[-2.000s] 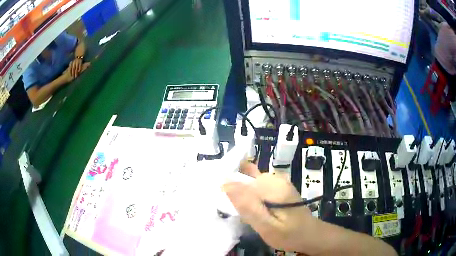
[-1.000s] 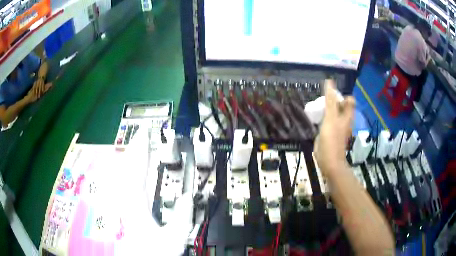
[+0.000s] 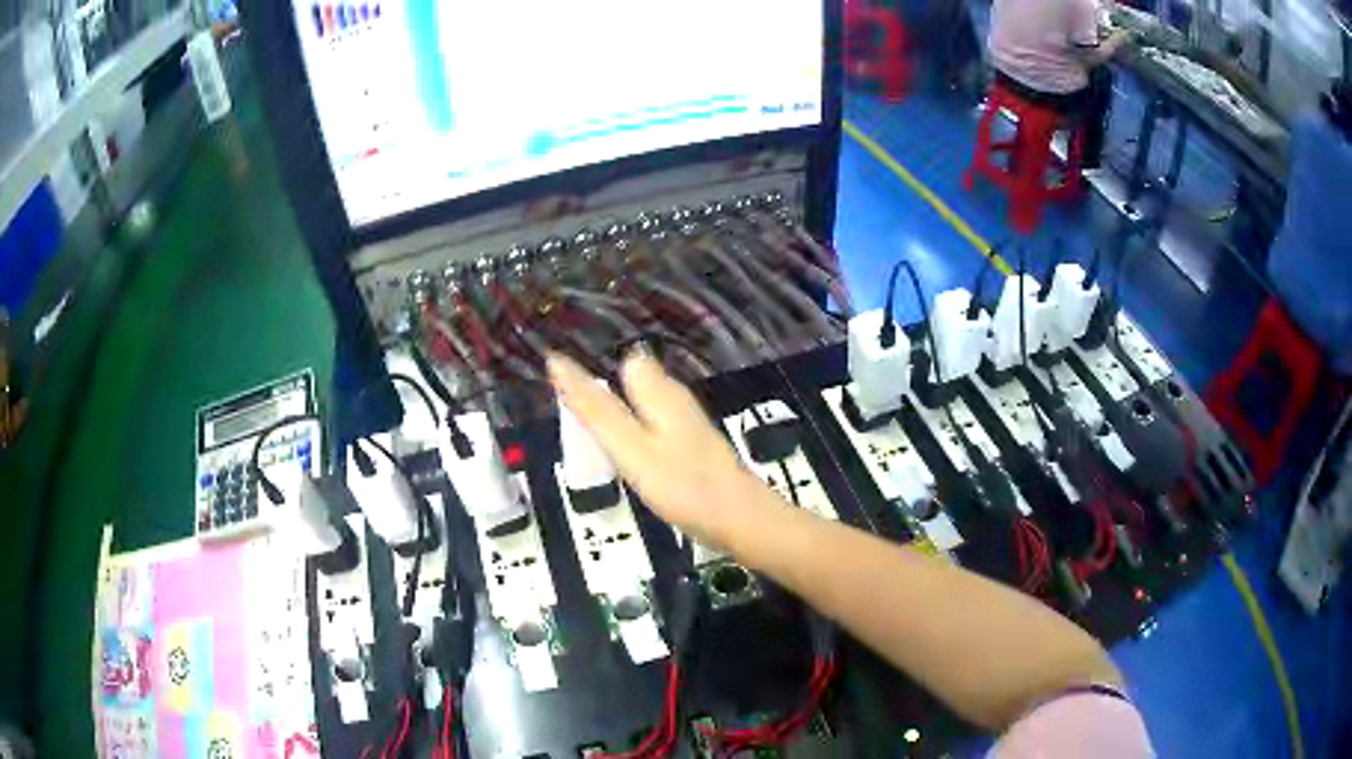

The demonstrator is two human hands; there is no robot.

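My bare right hand (image 3: 660, 452) reaches in from the lower right over the test panel (image 3: 556, 719). Its fingers are at a white adapter (image 3: 587, 463) standing on a socket strip (image 3: 605, 556); the hand hides the adapter's upper part, so its grip is unclear. To the left, three white adapters stand upright with black leads in their tops, the nearest one (image 3: 486, 472) beside my hand. Right of my hand a black plug (image 3: 770, 430) sits on a strip. Further right, several more adapters (image 3: 878, 363) stand in a row with leads looping up. My left hand is not in view.
The monitor (image 3: 578, 97) stands behind the panel above a connector row with reddish-grey cables (image 3: 741, 297). A calculator (image 3: 252, 457) and a printed sheet (image 3: 200, 645) lie at left. Red and black wires (image 3: 801, 712) run along the lower panel. People and red stools (image 3: 1023, 156) are at right.
The view has swung right. My right hand has moved from the right-hand side, where it held a white adapter, to an adapter left of centre. The white-gloved left hand has left the picture.
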